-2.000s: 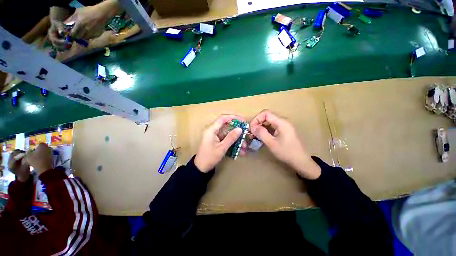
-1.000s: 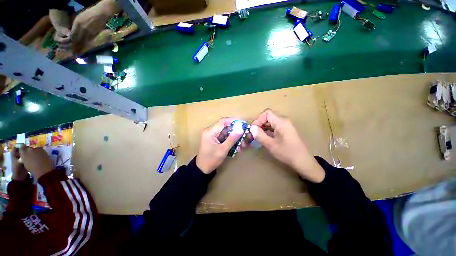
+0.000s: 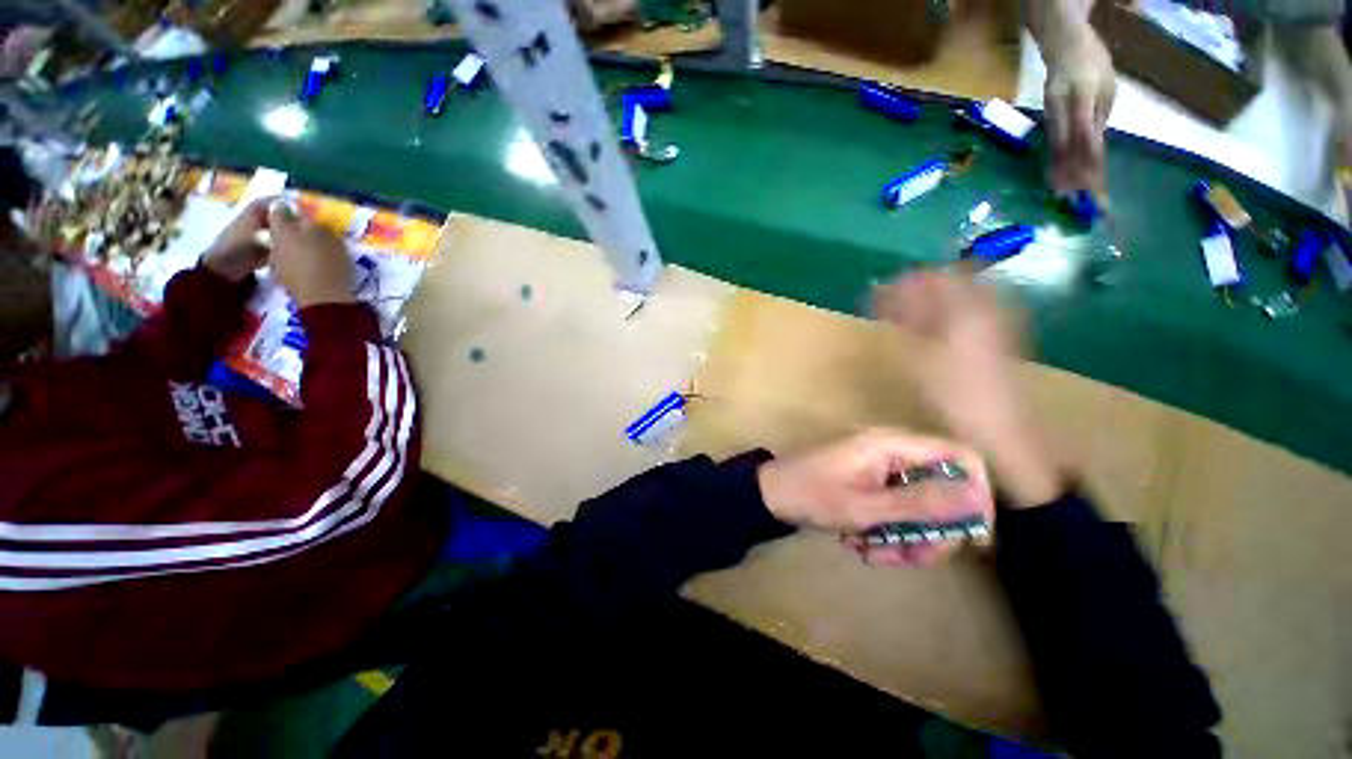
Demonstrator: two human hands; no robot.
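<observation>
My left hand [image 3: 875, 482] holds a green PCB panel [image 3: 927, 531] with a row of pale pads along its edge, above the cardboard. Another small board piece shows between its fingers. My right hand [image 3: 949, 334] is blurred over the near edge of the green belt; whether it holds something cannot be told. A blue battery [image 3: 657, 418] with a white label and thin leads lies on the cardboard to the left of my hands.
Several blue batteries with boards lie on the green conveyor belt [image 3: 771, 193]. A perforated metal upright [image 3: 571, 134] stands at the belt's near edge. A person in a dark red sleeve [image 3: 349, 430] works at left. Another person's hand [image 3: 1078, 111] reaches onto the belt from across.
The view has swung left. My right hand has left the board and moved out to the belt. My left hand still holds the panel. Another person's hand has appeared over the belt.
</observation>
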